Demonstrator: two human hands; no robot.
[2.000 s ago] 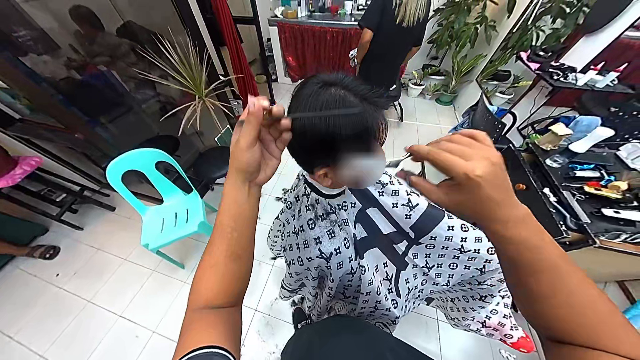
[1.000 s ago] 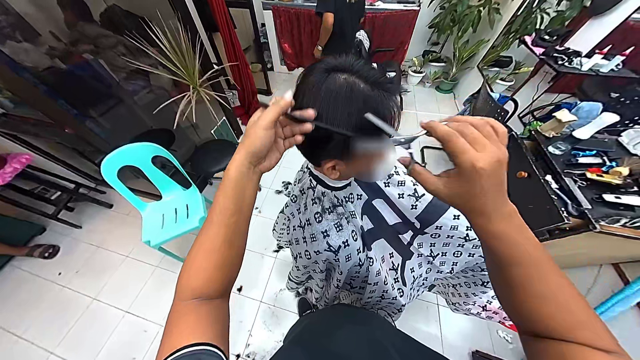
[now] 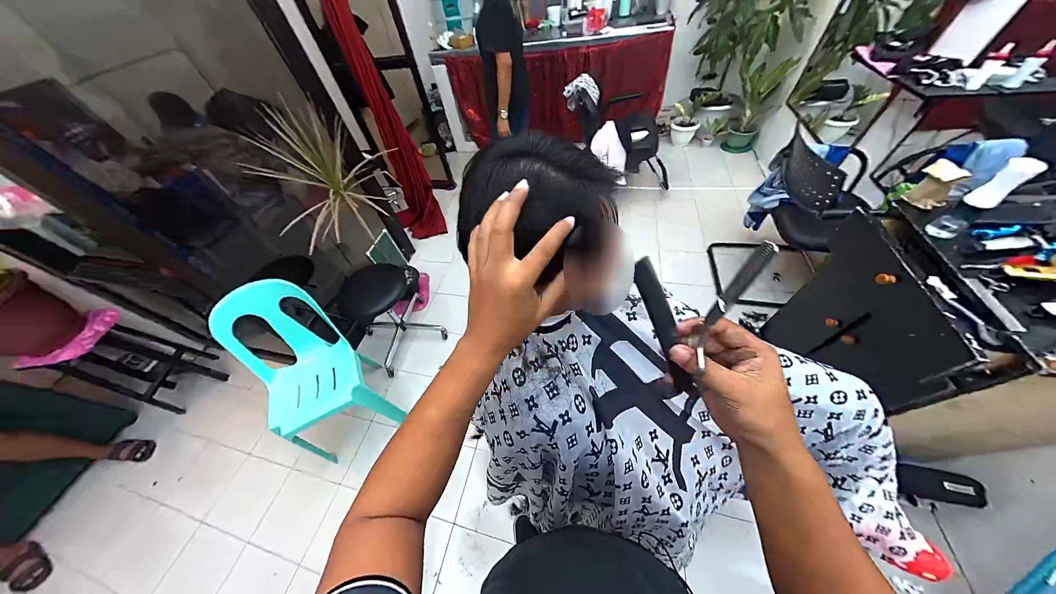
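Observation:
A seated person with short black hair wears a white cape with black patterns. My left hand lies with spread fingers against the side of the head, holding no tool. My right hand, in front of the cape, grips a black comb and haircutting scissors together. The comb points up toward the blurred face, and the scissors slant up to the right. Whether the scissor blades are fully closed cannot be told.
A turquoise plastic chair and a black stool stand at the left. On the right are a black cabinet, a cluttered table and a black chair. Another person stands at the back near a red-curtained counter.
The comb has passed from my left hand to my right, which has drawn down from the hair with the scissors. My left hand has come to rest on the head.

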